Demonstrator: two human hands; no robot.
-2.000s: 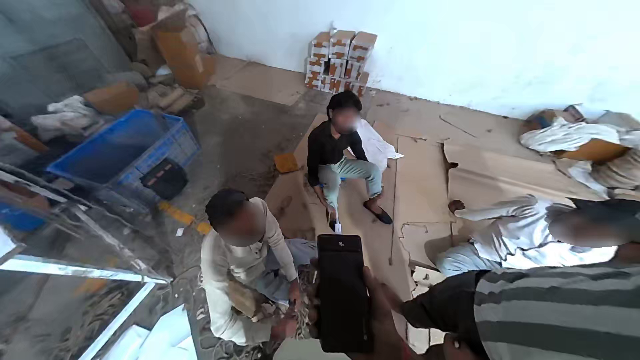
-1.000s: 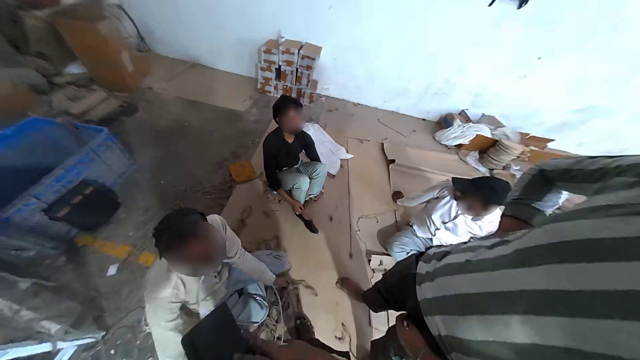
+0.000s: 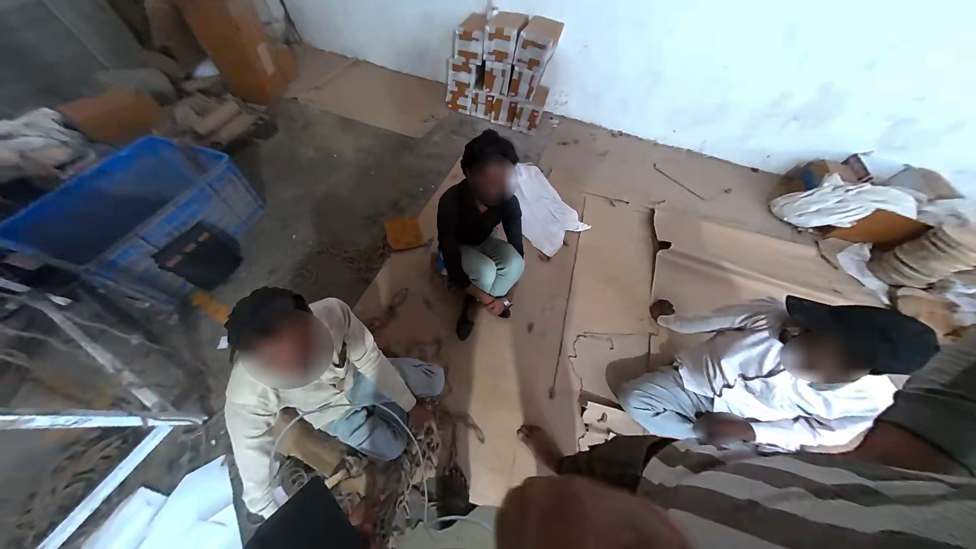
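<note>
A dark flat phone (image 3: 301,518) is cut off by the bottom edge, left of centre. Fingers of what looks like my right hand (image 3: 361,520) are at its right edge; most of that hand is out of frame. A large, blurred brown rounded shape (image 3: 591,512) lies close to the camera at the bottom centre; whether it is my left hand cannot be told. Beyond the phone a person in a cream top (image 3: 347,320) sits with hands near tangled strips (image 3: 427,450). A pale cable (image 3: 415,442) loops there.
A person in black (image 3: 457,229) squats on cardboard sheets (image 3: 610,267); another in a white shirt (image 3: 740,366) sits at right. A blue crate (image 3: 137,191) and metal frame (image 3: 99,421) stand left. Taped boxes (image 3: 499,76) are stacked by the wall. Striped cloth (image 3: 762,496) fills the lower right.
The phone, upright near the bottom centre two seconds ago, has moved left and down, partly out of frame. The squatting person's hands are now together at the knees. The view has shifted.
</note>
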